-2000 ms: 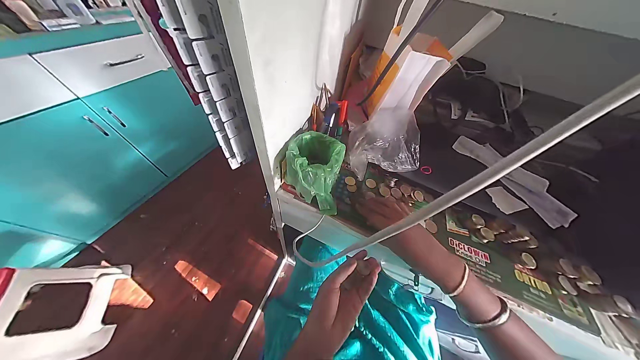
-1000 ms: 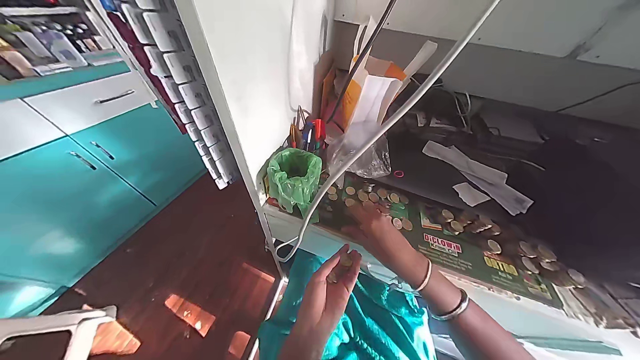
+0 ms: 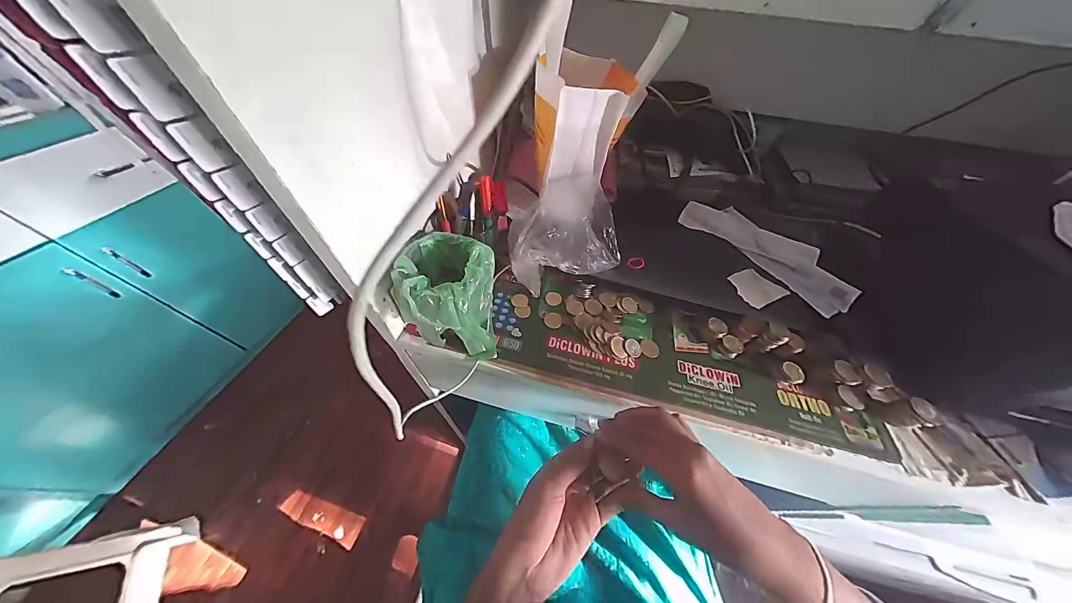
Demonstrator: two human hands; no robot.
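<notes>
My left hand (image 3: 557, 511) is cupped above my lap, with what looks like coins in its palm. Over it bends my right hand (image 3: 657, 452), its fingers touching the left palm; whether it grips a coin cannot be told. Beyond both hands, on the drawer's edge, lies a dark green printed mat (image 3: 653, 377). Loose coins (image 3: 595, 322) are heaped on the mat's left part, and more coins (image 3: 758, 335) lie in small groups toward the right. A container lined with a green plastic bag (image 3: 444, 289) stands at the mat's left end.
Pens (image 3: 481, 201), a clear plastic bag (image 3: 569, 230) and a white and orange paper bag (image 3: 586, 109) stand behind the green bag. Paper strips (image 3: 770, 251) lie on the dark surface. A white cable (image 3: 360, 335) hangs at the left. A white plastic stool (image 3: 109, 553) is at lower left.
My right hand has come back from the coins on the mat to my left hand. The view has shifted, and the cable now hangs further left.
</notes>
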